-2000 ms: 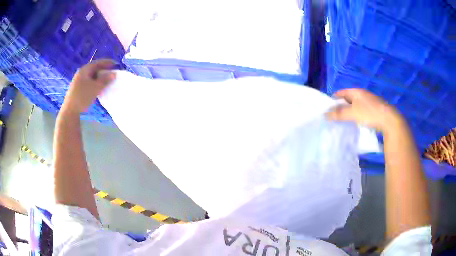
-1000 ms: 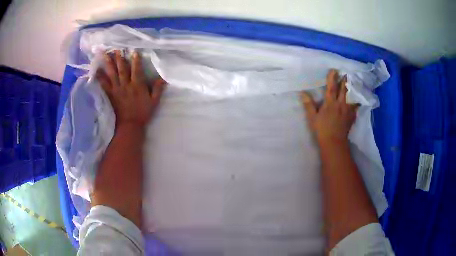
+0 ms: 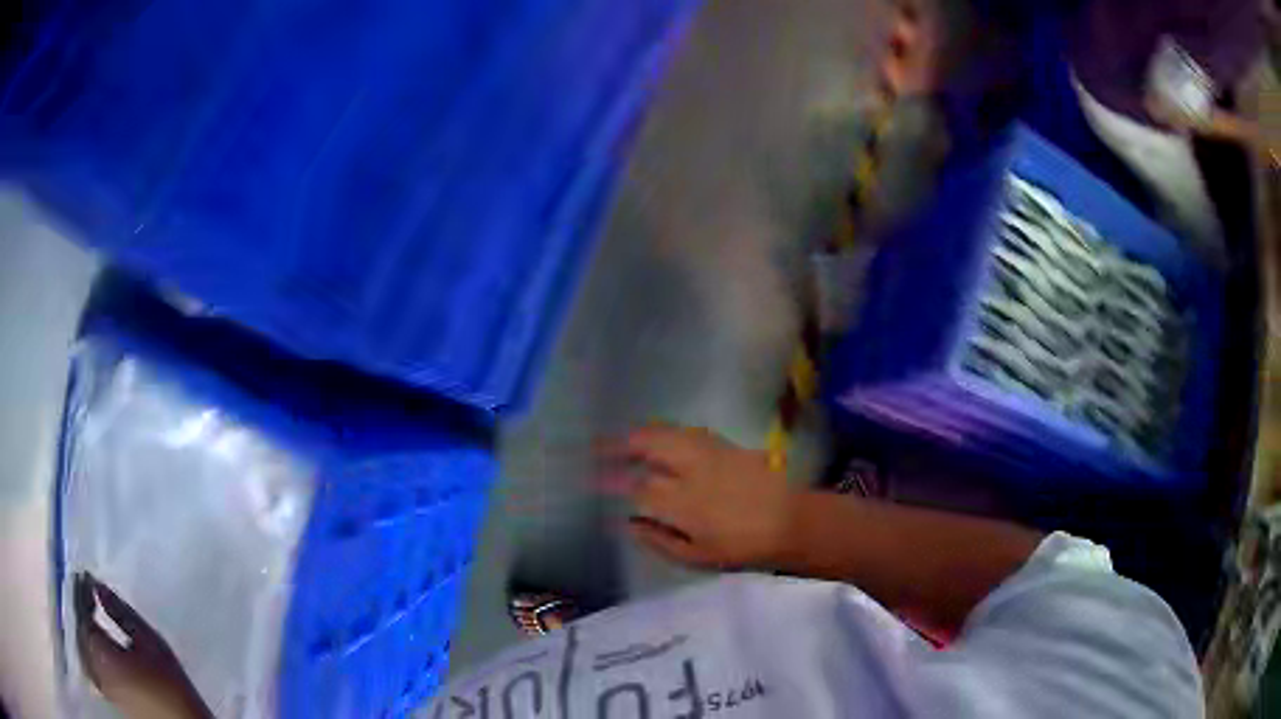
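A blue crate lined with a white sheet point(image 3: 183, 492) stands at the lower left, on top of other blue crates. My left hand point(image 3: 134, 646) is at the lower left over the sheet, partly cut off by the bottom edge; whether its fingers hold the sheet is unclear. My right hand point(image 3: 703, 492) is in the middle above the grey floor, empty, with its fingers apart. A blue crate point(image 3: 920, 316) at the right holds rows of pale grey-white moulded legs point(image 3: 1075, 323). The picture is blurred.
Large blue crates point(image 3: 351, 169) stand at the upper left. Yellow-black floor tape point(image 3: 801, 379) runs along the grey floor point(image 3: 632, 309). Part of another person, a blurred hand or foot point(image 3: 906, 49), shows at the top. A sandalled foot point(image 3: 541, 611) shows near the bottom.
The view has swung to the right, away from the lined crate, now at the lower left. My right hand has left the sheet. The crate of pale legs has come into view.
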